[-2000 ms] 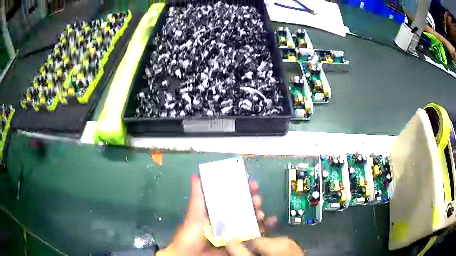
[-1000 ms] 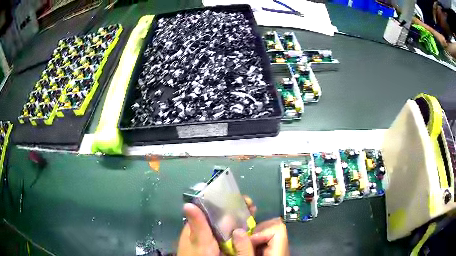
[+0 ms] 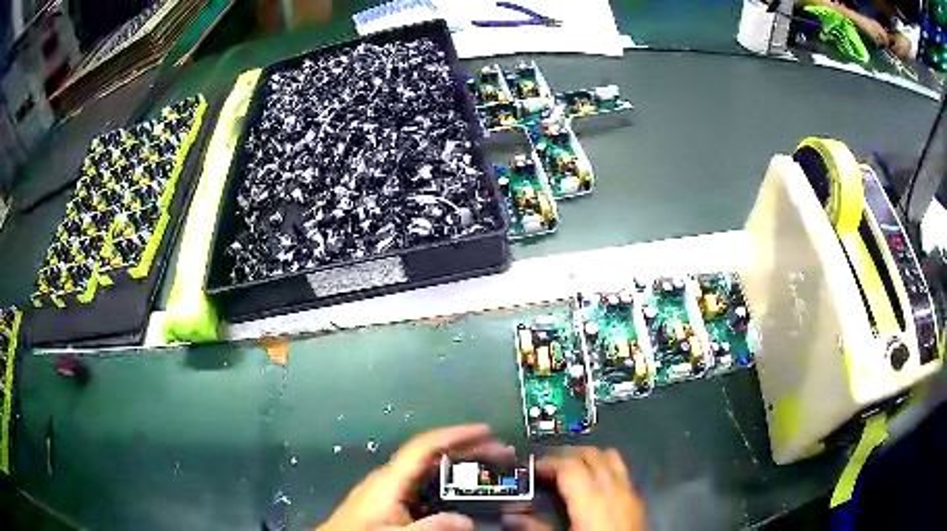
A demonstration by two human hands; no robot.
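Observation:
A power supply board in its silver metal bracket is held at the bottom centre, seen end-on with the bracket's open side up. My left hand holds it from the left. My right hand is at its right side, blurred, with the fingers curled near the bracket. Whether the right fingers grip it is hard to tell. The near part of the unit is dark and blurred, and no yellow tape shows on it.
Untaped units stand in a row beside the cream tape dispenser, with a yellow strip hanging from it. A black parts tray is ahead, more units to its right, taped units at left. A person's hand shows at top right.
The unit has turned from its plain back to an end-on view with components showing, and sits lower. The camera view has swung right, bringing more of the dispenser into view.

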